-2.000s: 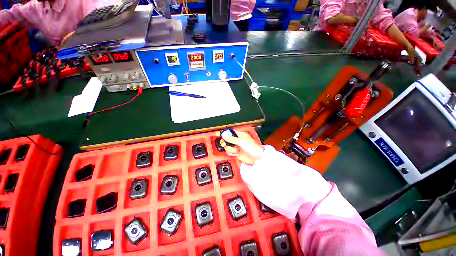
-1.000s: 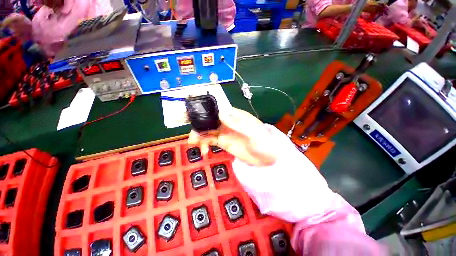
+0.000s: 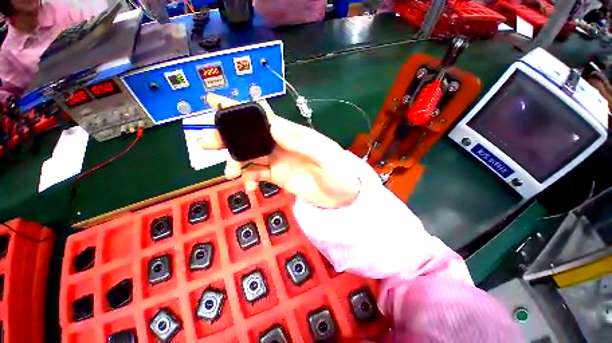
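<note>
A watch body (image 3: 244, 131) shows its dark glossy face towards me, raised above the back edge of the red tray. My right hand (image 3: 295, 157) holds it by its edges, with fingers behind and below it. The red tray (image 3: 137, 244) has square pockets with several watch bodies, most with the round centre up and a few at the left with dark faces. One pocket in the back row at the left is bare. My left hand is not in view.
Behind the tray are a blue test box (image 3: 231, 80), a power supply (image 3: 104, 110) with red digits and a paper sheet (image 3: 205, 151). At right are the orange test fixture (image 3: 402, 134) with red grip and a display monitor (image 3: 530, 124). Another red tray (image 3: 33, 281) is at left.
My right hand has lifted the watch body from the tray's back row, and its dark face now points at me. The view has shifted, so the bench items sit further left and higher.
</note>
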